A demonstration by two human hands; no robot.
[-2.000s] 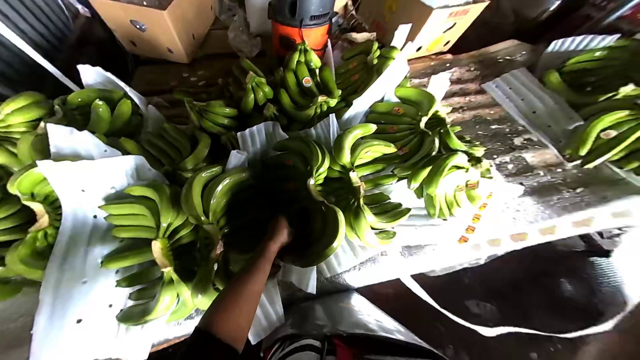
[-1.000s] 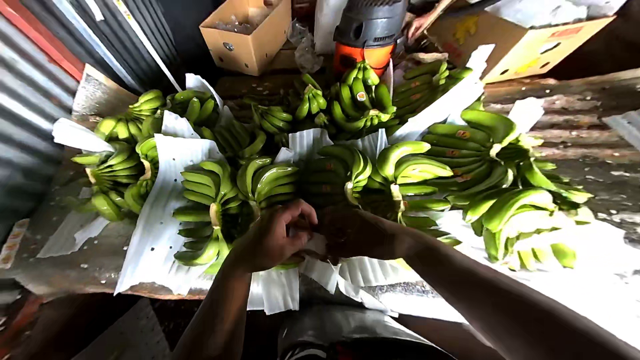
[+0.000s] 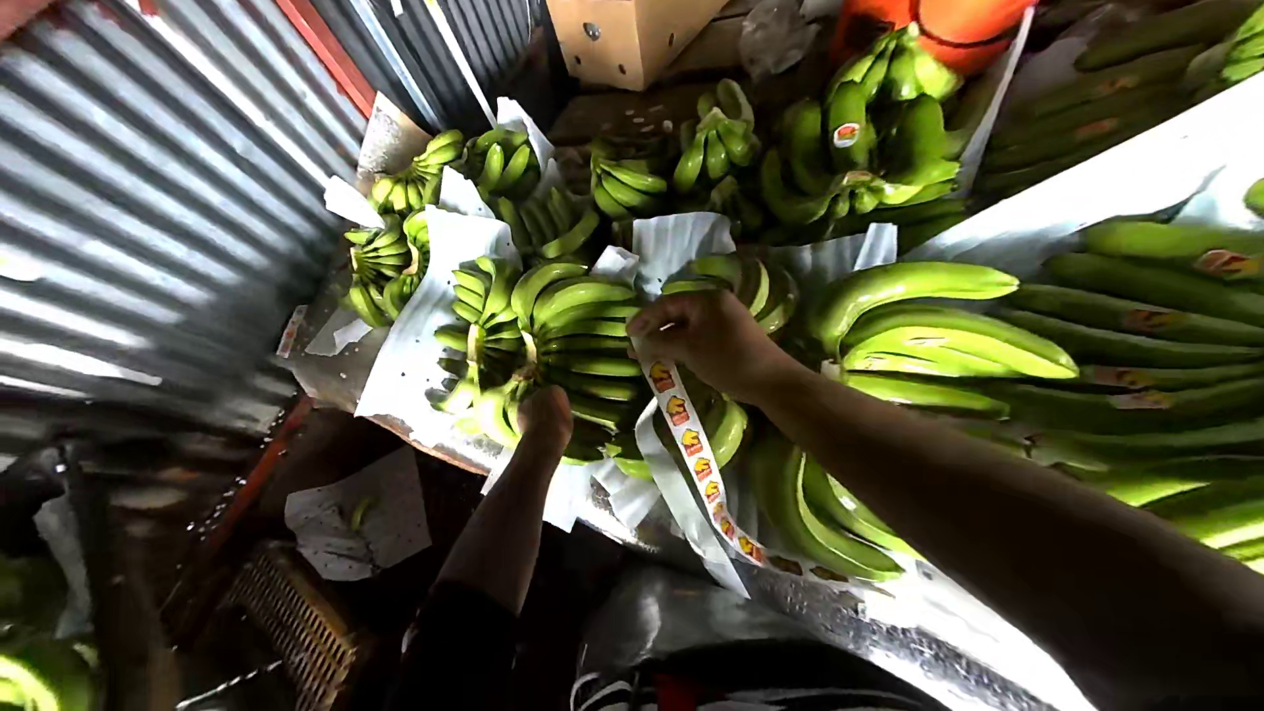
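My left hand point(image 3: 546, 417) is at the lower end of a hand of green bananas point(image 3: 592, 341), its fingers partly hidden among the fruit; whether it grips them I cannot tell. Pinched in my right hand point(image 3: 699, 336) is the end of a strip of stickers point(image 3: 703, 464), which hangs down past more green bananas toward the table's front edge. The stickers are red and yellow on a pale backing. To the right of my right hand lies a larger banana cluster point(image 3: 928, 336). One banana point(image 3: 846, 133) farther back bears a round sticker.
Pale foam sheets point(image 3: 420, 326) lie between the banana clusters. A cardboard box point(image 3: 632, 39) and an orange container point(image 3: 938, 25) stand at the back. Corrugated metal point(image 3: 168, 217) walls the left side. Below, a plastic crate point(image 3: 296, 612) sits near the floor.
The view has swung left. My hands, close together one second ago, are apart now, the left one low at the bananas. The sticker strip now hangs plainly from my right hand.
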